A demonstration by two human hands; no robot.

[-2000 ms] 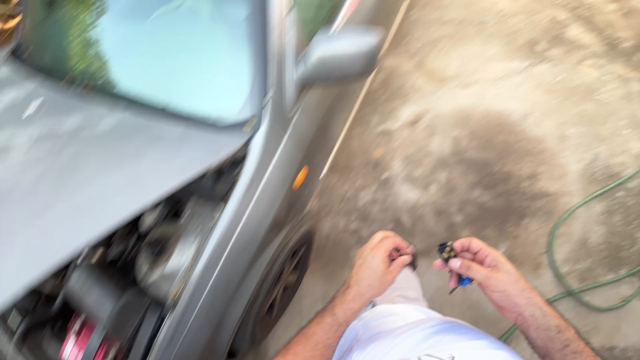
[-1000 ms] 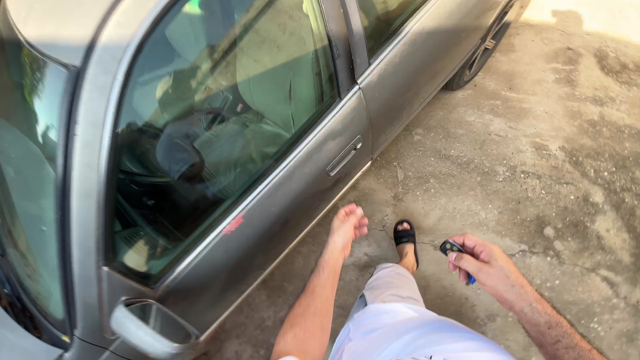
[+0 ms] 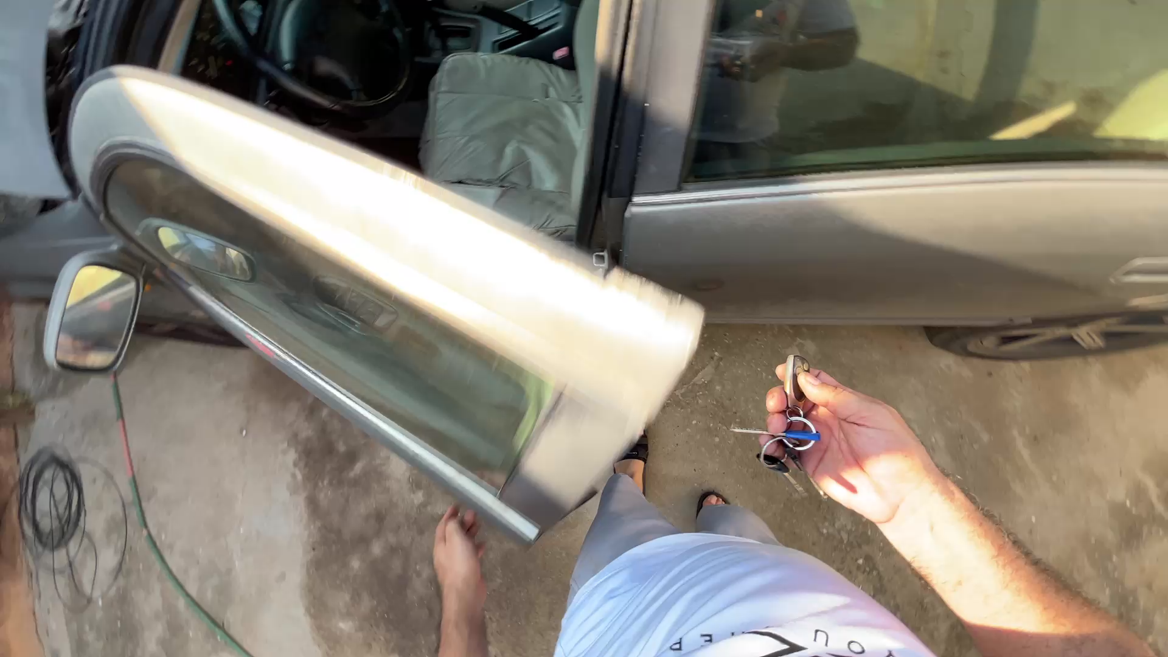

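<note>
The front door (image 3: 411,237) of a grey car is swung out, its window glass (image 3: 338,310) raised. At the door's lower outer edge is my left hand (image 3: 459,547), fingers curled partly behind the door; whether they grip the handle is hidden. My right hand (image 3: 849,438) holds a bunch of keys, thumb on the car key fob (image 3: 796,379). From its rings hang a blue-headed key (image 3: 801,436) and other dark-headed keys. Through the doorway show the driver's seat (image 3: 506,119) and the steering wheel (image 3: 338,55).
A side mirror (image 3: 94,315) juts from the door at the left. The closed rear door (image 3: 867,246) and rear wheel (image 3: 1058,338) are at the right. A green hose (image 3: 164,557) and a coil of black cable (image 3: 50,502) lie on the concrete ground at the left.
The front door was closed one second ago and now stands open. My left hand has gone to its edge. The keys stay in my right hand. The view has swung along the car.
</note>
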